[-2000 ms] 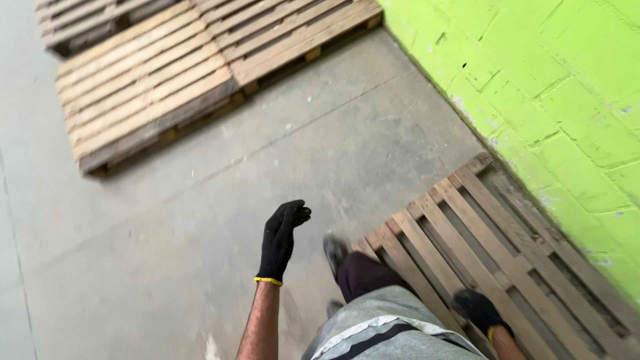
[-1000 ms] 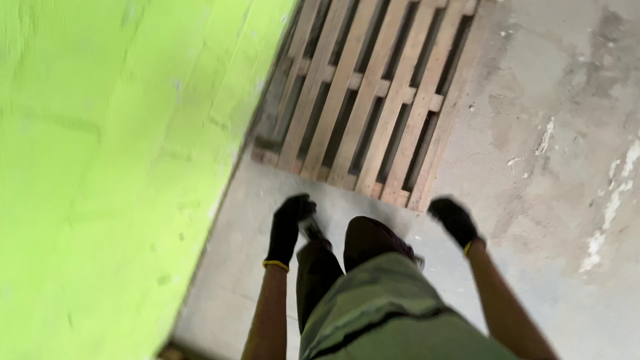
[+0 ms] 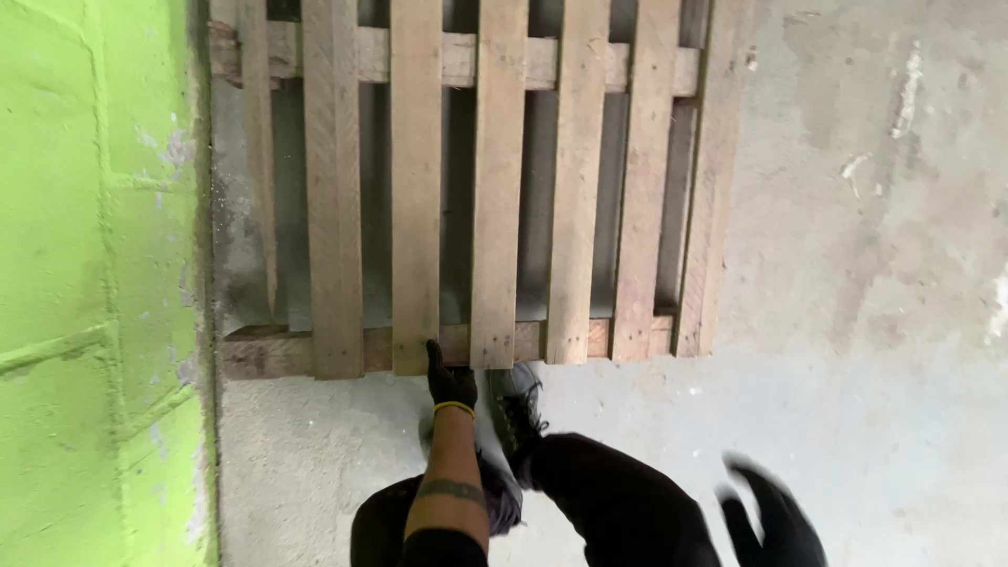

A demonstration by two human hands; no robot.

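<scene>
A wooden pallet [image 3: 496, 197] fills the upper middle of the head view, its near edge just beyond my feet. My left hand [image 3: 453, 386], in a black glove with a yellow cuff, is at that near edge; its thumb lies on top by a slat end and the other fingers are hidden below the board. One slat at the pallet's left side is broken to a point. My right hand [image 3: 768, 504], also gloved in black and blurred, is at the lower right, apart from the pallet, thumb and fingers spread, holding nothing.
A bright green block wall [image 3: 94, 236] runs along the left, close to the pallet's left side. The concrete floor [image 3: 850, 315] shows on the right, with white marks. My black shoe [image 3: 516, 402] stands at the pallet's near edge, right of my left hand.
My left hand has moved from beside my legs to the pallet's near edge and taken hold there. The pallet is nearer in view. Two seconds ago the view faced other pallets as well.
</scene>
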